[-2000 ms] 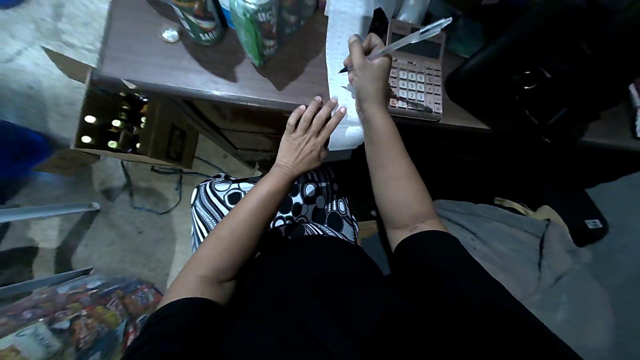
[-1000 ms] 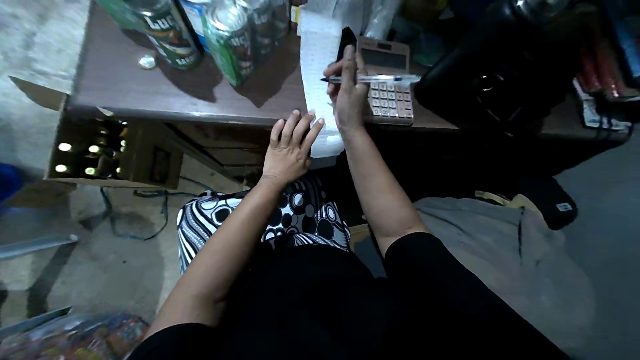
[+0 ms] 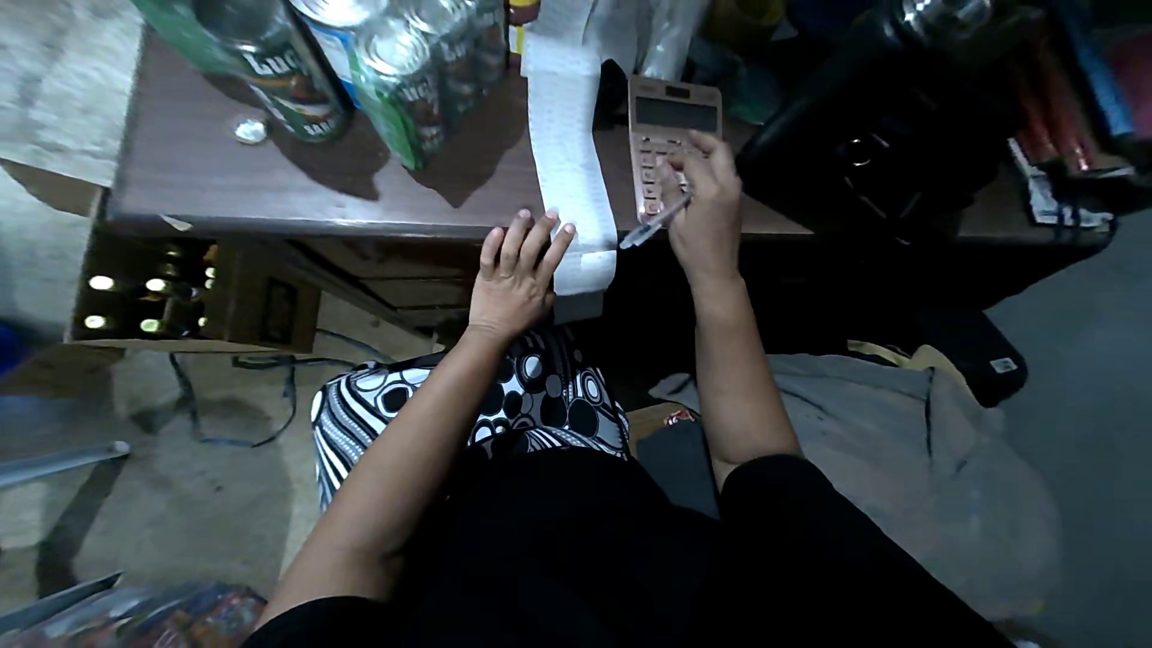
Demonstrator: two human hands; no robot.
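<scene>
A long paper strip [image 3: 569,162] with rows of writing lies on the brown table and hangs over its front edge. My left hand [image 3: 515,279] rests with spread fingers on the strip's left side at that edge. My right hand [image 3: 708,198] is over the lower right keys of a pink calculator [image 3: 675,112], its fingertips at the keypad. A clear-barrelled pen [image 3: 655,223] is held in this hand, pointing down and left past the table edge. Whether a fingertip presses a key cannot be told.
Cans [image 3: 396,81], some in plastic wrap, stand on the table [image 3: 180,193] at the left, near a small shiny cap [image 3: 250,131]. A black container [image 3: 855,117] is right of the calculator. A cardboard box of bottles [image 3: 252,310] stands below the table's left end.
My right hand has moved from the paper strip to the calculator's keys, keeping the pen. The pen's lower end now points down-left. My left hand stays on the strip.
</scene>
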